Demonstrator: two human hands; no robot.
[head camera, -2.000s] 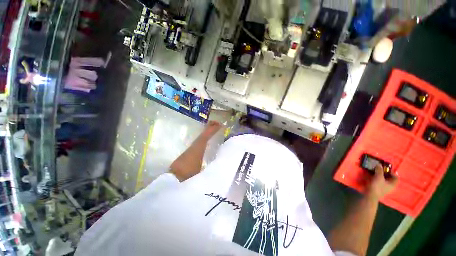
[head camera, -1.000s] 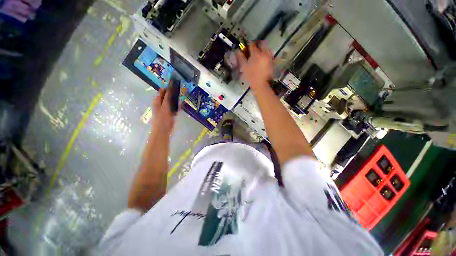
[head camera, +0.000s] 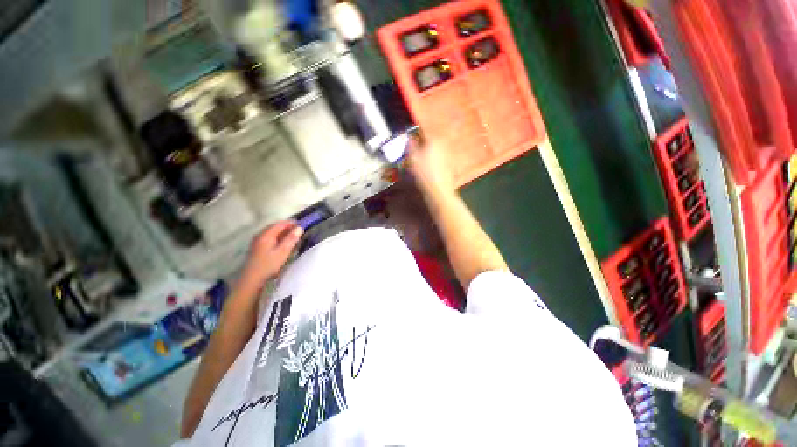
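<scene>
My right hand (head camera: 419, 155) is blurred at the machine's right front corner, beside the tray's left edge. A small pale, shiny item (head camera: 396, 147) shows at its fingertips; I cannot tell whether it is gripped. My left hand (head camera: 275, 249) is at the machine's front edge, fingers curled beside the bluish control display (head camera: 312, 216); I cannot tell whether it holds anything. The red-orange tray (head camera: 479, 113) holds several black device units (head camera: 433, 74) in its upper pockets. Its lower pockets show bare red.
The benchtop machine (head camera: 253, 166) stands ahead, with a dark fixture (head camera: 188, 170) on its bed. A blue illustrated panel (head camera: 149, 354) lies lower left. More red trays (head camera: 645, 279) with dark units stand at the right, past the green surface (head camera: 533, 218) and a metal rail.
The view has swung right. My right hand has left the fixture area for the machine's right corner near the tray. My left hand, earlier holding a black unit over the blue panel, is now beside the display.
</scene>
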